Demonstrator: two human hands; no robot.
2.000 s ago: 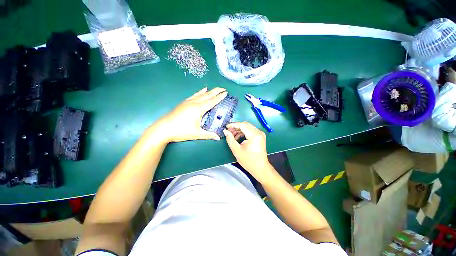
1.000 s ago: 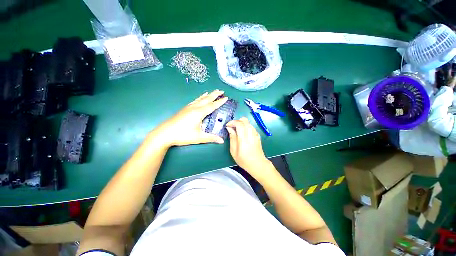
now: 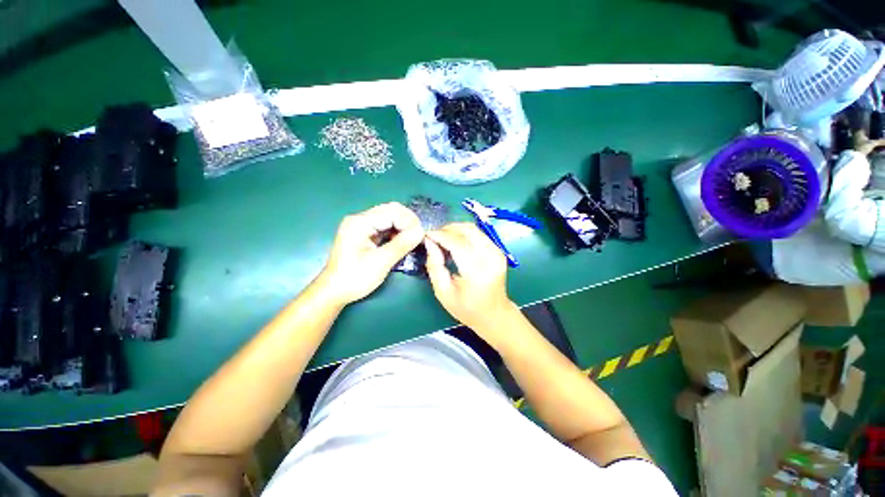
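A black ribbed plastic housing [image 3: 428, 208] lies on the green bench, mostly hidden under my hands; its far end and a bit of its near edge show. My left hand [image 3: 367, 250] and my right hand [image 3: 468, 268] are bare and meet over the housing, thumbs and fingers pinched close together. Anything between the fingertips is too small or hidden to tell. Blue-handled cutters [image 3: 497, 225] lie open just right of my right hand.
Beyond are a heap of tiny metal parts [image 3: 357, 145], an open bag of black parts [image 3: 422, 144] and a flat zip bag [image 3: 239, 155]. Stacked housings [image 3: 73, 194] stand left. Black boxy pieces [image 3: 617, 194], a purple basket [image 3: 719, 189], a fan [image 3: 827, 74] and a person's sleeve [image 3: 856, 209] are right.
My left hand has let go of the housing and moved its fingertips in against those of my right hand, above the housing. The view has shifted a little.
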